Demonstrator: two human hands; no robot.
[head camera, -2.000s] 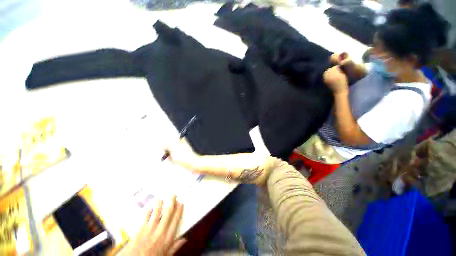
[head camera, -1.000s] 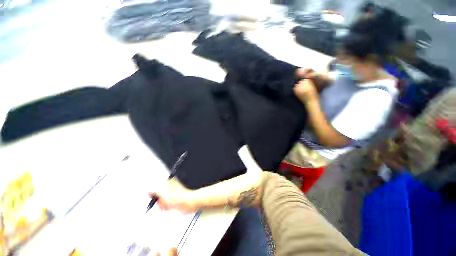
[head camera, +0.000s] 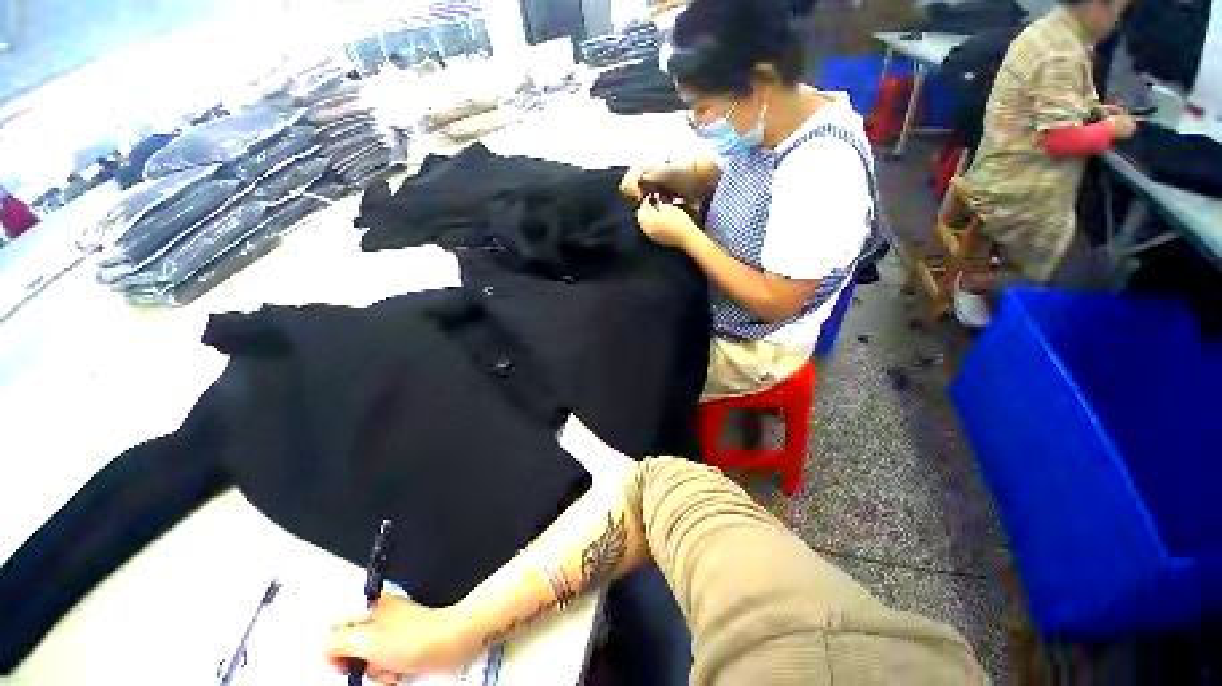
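My right hand (head camera: 399, 635) holds a black pen (head camera: 379, 558) upright over white papers (head camera: 288, 630) at the table's near edge. The pen's tip is hidden by the lower picture edge. A second thin pen (head camera: 251, 623) lies on the papers to the left of the hand. A black coat (head camera: 389, 429) lies spread just beyond, with a long sleeve reaching to the left edge and dark buttons down its front. My left hand is out of the picture.
A masked person in a checked apron (head camera: 751, 201) sits on a red stool (head camera: 777, 426), handling a second black garment (head camera: 536, 221). Bagged garments (head camera: 221, 201) lie stacked on the white table (head camera: 67, 315). A blue bin (head camera: 1059, 469) stands at right; another person (head camera: 1039, 134) is behind it.
The view has swung up and to the right. The phone and yellow books have left the picture, then my left hand. Bagged stacks and another person have come into view. My right hand still holds the pen.
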